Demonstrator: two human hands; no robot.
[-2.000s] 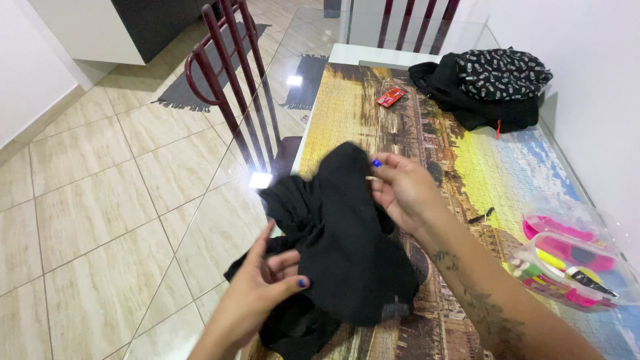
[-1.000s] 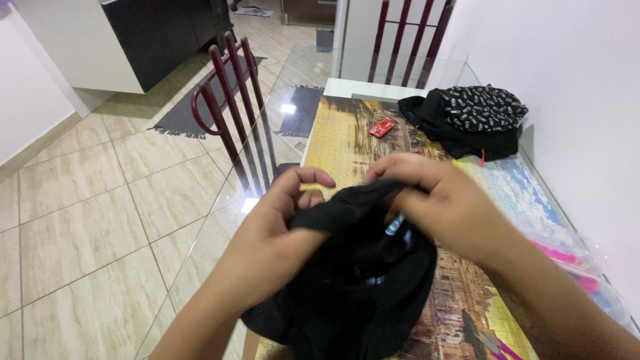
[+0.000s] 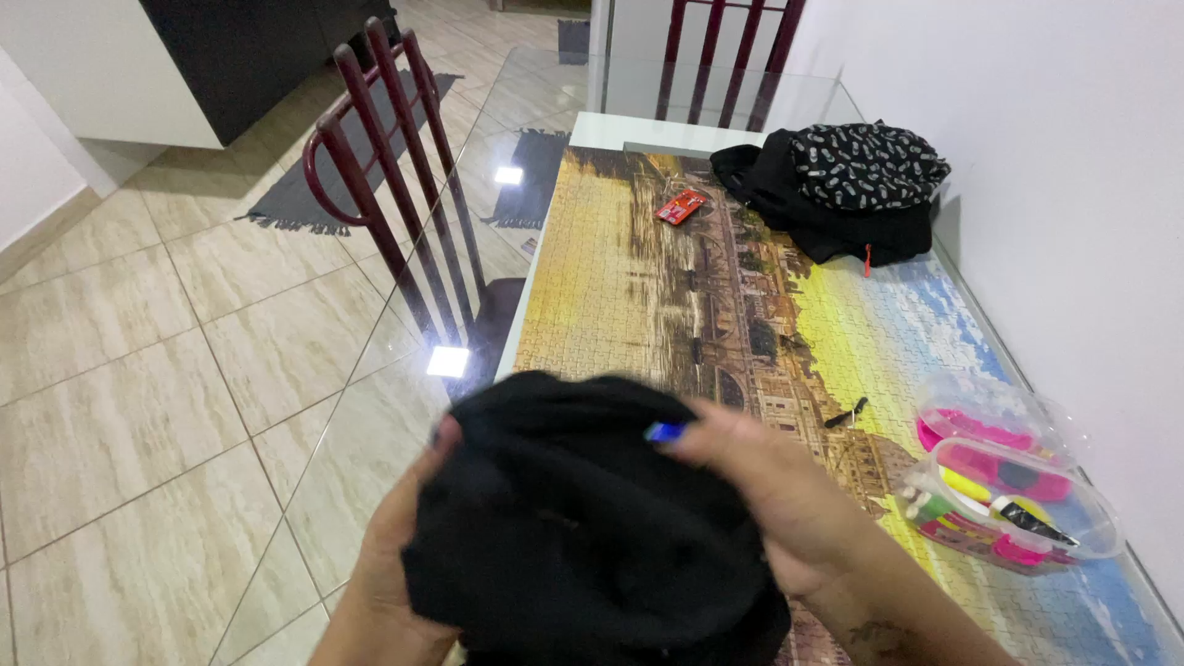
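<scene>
A bunched black cloth item (image 3: pixel 592 527), perhaps a garment, is held up above the near end of the table, blurred by motion. My left hand (image 3: pixel 398 546) grips its left side, with the fingers partly hidden behind the fabric. On the upper right edge my right hand (image 3: pixel 758 490) pinches the cloth, its blue-painted thumbnail on top. The folds hide whatever lies inside or beneath the cloth.
A jigsaw puzzle (image 3: pixel 601 277) covers the glass table (image 3: pixel 388 425). Black cloths, one patterned (image 3: pixel 869 166), lie at the back right. A red packet (image 3: pixel 682 207), a small black object (image 3: pixel 846 413) and a plastic box of sewing supplies (image 3: pixel 1017 509) rest on the puzzle. A chair (image 3: pixel 388 185) stands left.
Both hands have moved from the cloth's upper opening, where they were one second ago, to its two sides. The cloth is now bunched into a rounder shape.
</scene>
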